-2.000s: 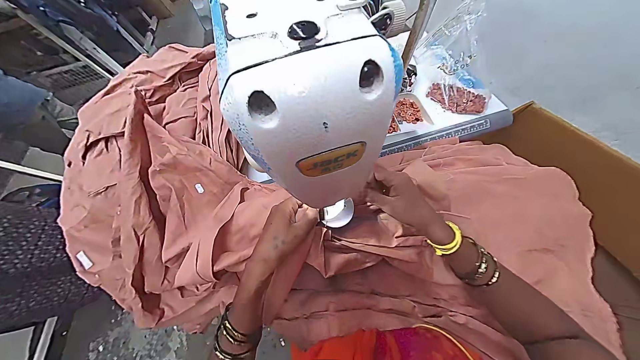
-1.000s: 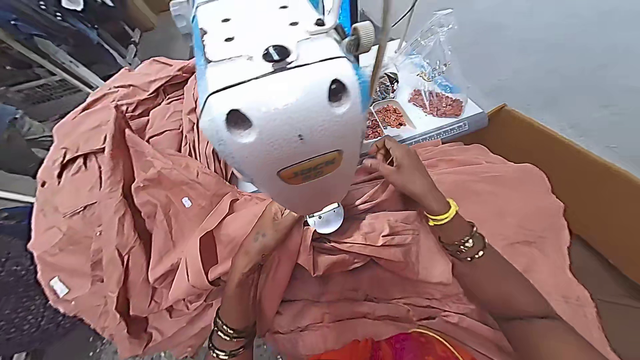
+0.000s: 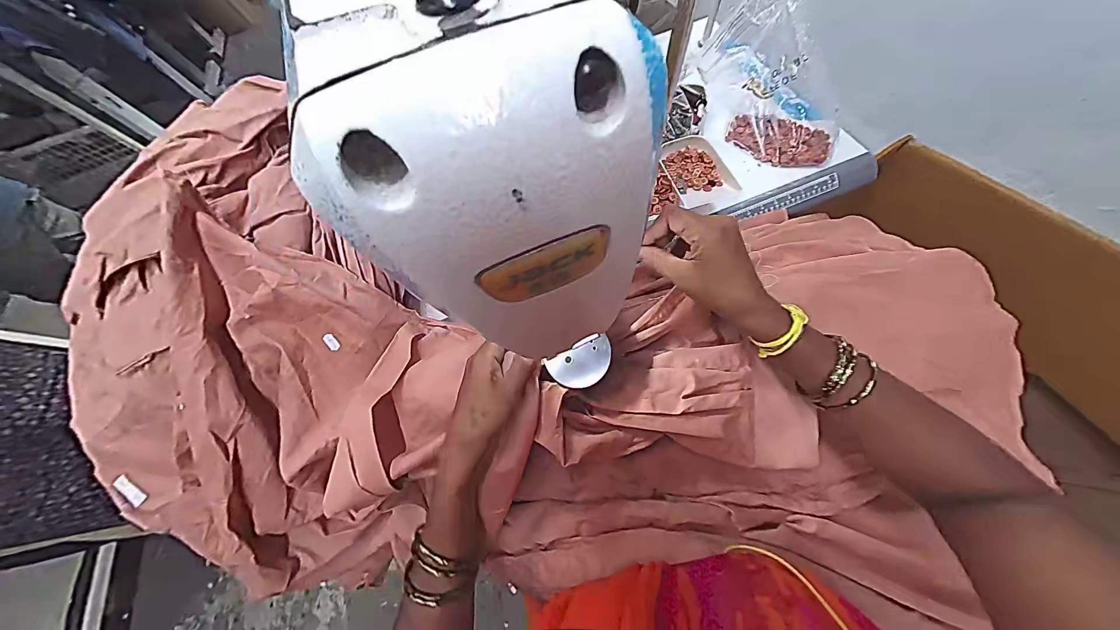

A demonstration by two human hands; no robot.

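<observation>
A white Jack sewing machine head (image 3: 472, 157) fills the upper middle, with a round metal part (image 3: 579, 360) at its lower tip. Salmon-pink cloth (image 3: 262, 385) lies bunched around and under it, with small white labels on it. My left hand (image 3: 490, 394) is at the machine's lower left, gripping a fold of the cloth; its fingertips are partly hidden by the machine. At the machine's right side, my right hand (image 3: 700, 258) has thumb and forefinger close together, near the button tray; whether something small is between them I cannot tell.
Reddish buttons fill a tray (image 3: 700, 171) behind my right hand. Beside it, a clear plastic bag (image 3: 779, 131) of similar buttons lies on the white machine table (image 3: 853, 166). A brown board (image 3: 989, 227) borders the right. Metal racks (image 3: 79, 87) stand at the far left.
My right hand has moved away from the machine's lower tip, up toward the button tray. My left hand stays on the cloth beside the tip. The view has shifted closer to the machine.
</observation>
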